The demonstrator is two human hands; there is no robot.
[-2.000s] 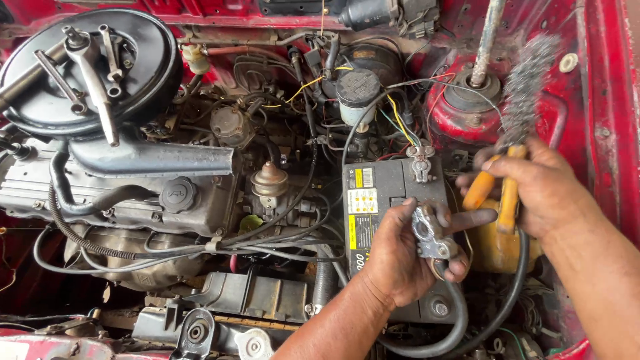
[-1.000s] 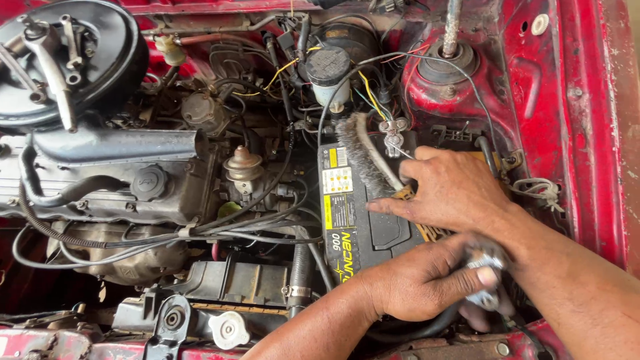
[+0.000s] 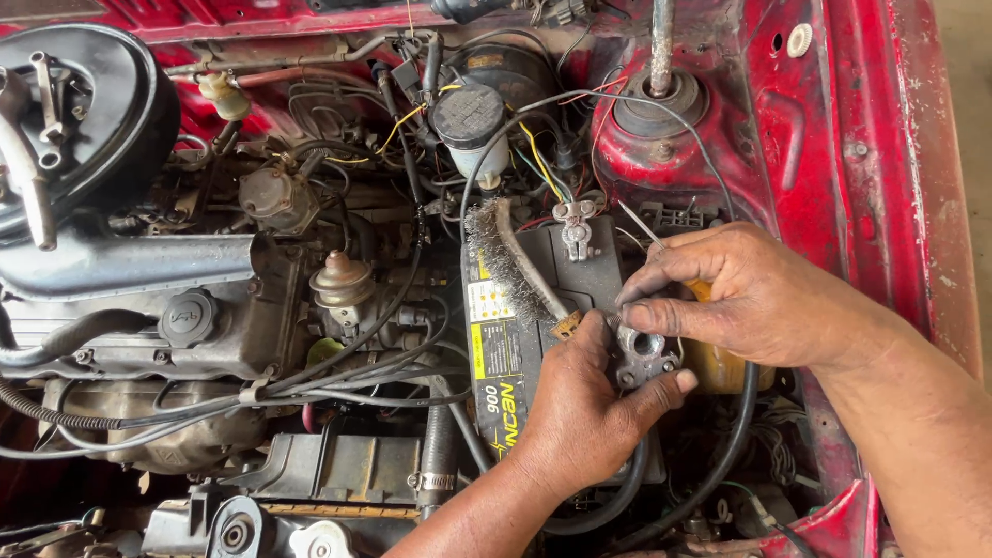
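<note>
My left hand (image 3: 577, 407) holds a metal battery cable clamp (image 3: 642, 360) above the front part of the black car battery (image 3: 542, 256). The thumb and fingers of my right hand (image 3: 697, 291) meet at the clamp's upper edge, by a small threaded bolt (image 3: 614, 319). A thin pointed metal rod (image 3: 640, 223) sticks out above my right fingers; whether they hold it is unclear. The wire brush (image 3: 515, 263) lies on the battery, bristles to the left, its handle end hidden behind my left hand. Another terminal clamp (image 3: 575, 225) sits at the battery's back end.
Left of the battery are the engine's valve cover (image 3: 232, 310), cables and a radiator hose (image 3: 438, 442). A fluid reservoir (image 3: 470, 132) stands behind it. Wrenches (image 3: 48, 101) rest on the round air cleaner (image 3: 132, 116). The red strut tower (image 3: 721, 147) and fender edge are at the right.
The wire brush, held in my right hand two seconds ago, now lies on the battery. My right hand has come to the clamp in my left hand, which has turned to show the clamp's hole.
</note>
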